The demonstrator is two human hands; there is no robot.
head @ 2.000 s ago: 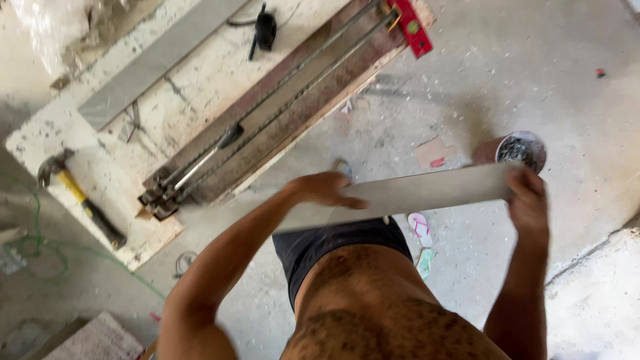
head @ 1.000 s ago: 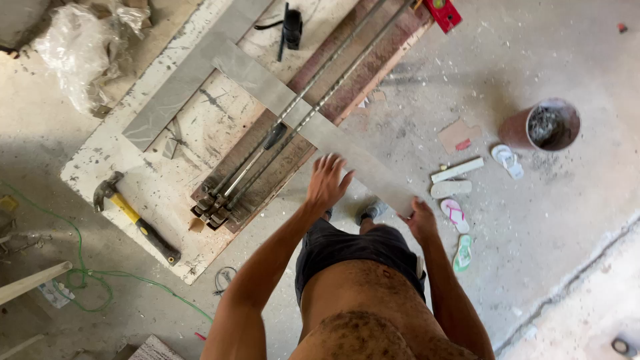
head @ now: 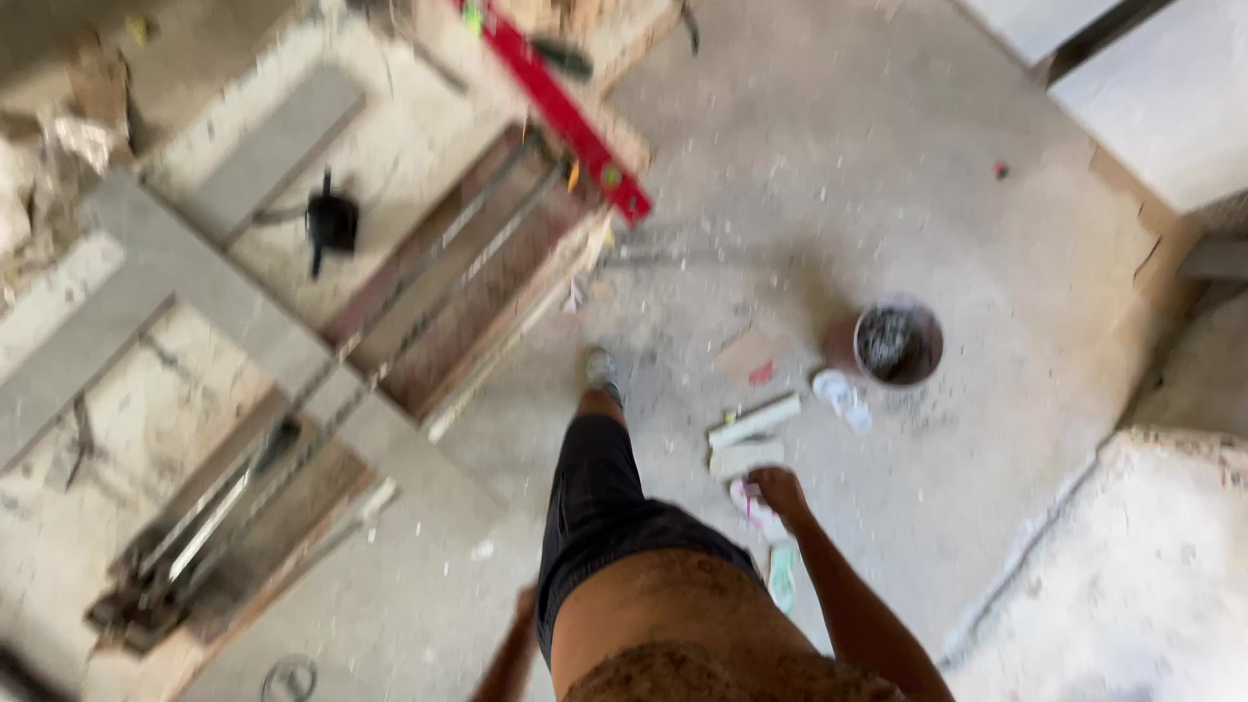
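My right hand point(head: 777, 490) hangs over the floor, its fingers curled, with pink-strapped flip-flops point(head: 756, 511) below it; nothing is plainly held. My left hand point(head: 526, 602) is at my left hip, mostly hidden by my body and blurred. A long grey tile strip point(head: 234, 283) lies across the rails of a manual tile cutter point(head: 468, 244). One end overhangs the worktable. Another grey strip point(head: 273, 146) lies beneath or beside it on the table. A red spirit level point(head: 556, 97) rests across the cutter's far end.
On the floor stand a bucket point(head: 898, 341) holding dark material, white flip-flops point(head: 842, 399) and white strips point(head: 756, 423). A black tool point(head: 331, 219) lies on the white worktable point(head: 390, 97). Clear plastic point(head: 83, 136) is at the upper left, and a pale slab point(head: 1150, 585) at the lower right.
Both hands have come away from the grey strip, which they held up two seconds ago; it now rests on the cutter. The view has shifted to the right.
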